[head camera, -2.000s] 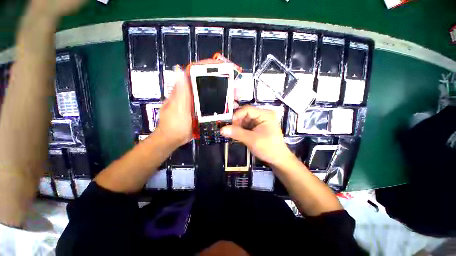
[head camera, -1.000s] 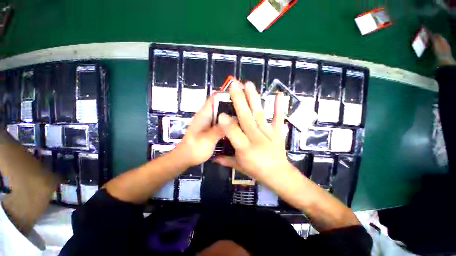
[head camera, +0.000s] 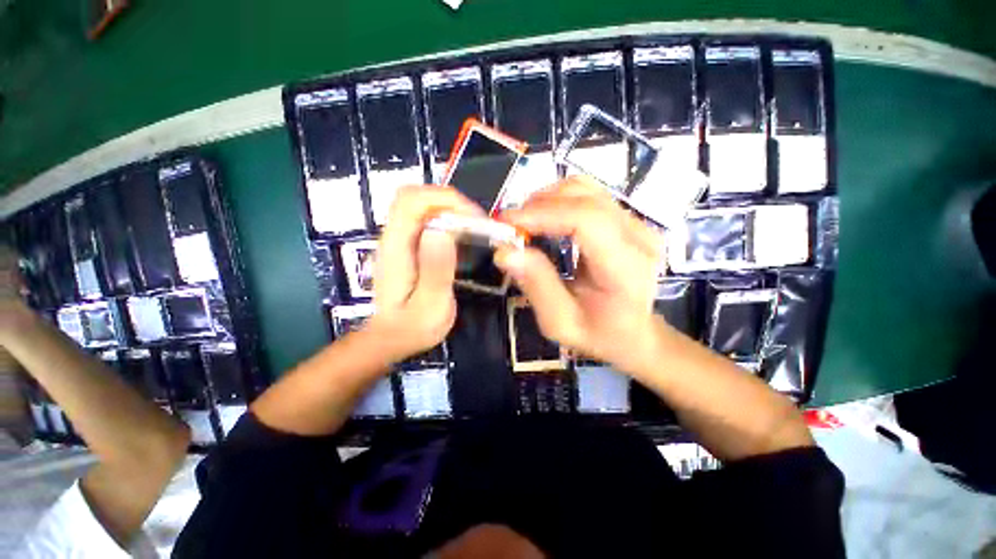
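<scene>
My left hand (head camera: 421, 268) and my right hand (head camera: 590, 262) both grip a phone assembly (head camera: 476, 229), seen edge-on with a white rim, above the black parts tray (head camera: 476, 360). Its screen side is hidden from view. A red-orange phone body (head camera: 484, 167) with a dark screen lies tilted on the tray just beyond my hands. A front cover (head camera: 628, 156) with a clear-looking frame and white lower half lies slanted on the tray, right of it. A gold-framed front cover (head camera: 537, 347) with black keys lies in the tray below my hands.
Pale front covers (head camera: 333, 158) fill the tray's top row. A second black tray (head camera: 235, 278) lies on the left, with another person's arm (head camera: 104, 409) beside it. A dark sleeve (head camera: 950, 393) is at the right edge. A pale strip (head camera: 246, 118) borders the green bench.
My hands have turned the phone assembly from face-up to edge-on. My right hand has moved off its front to its right end. The tilted red-orange body is now uncovered.
</scene>
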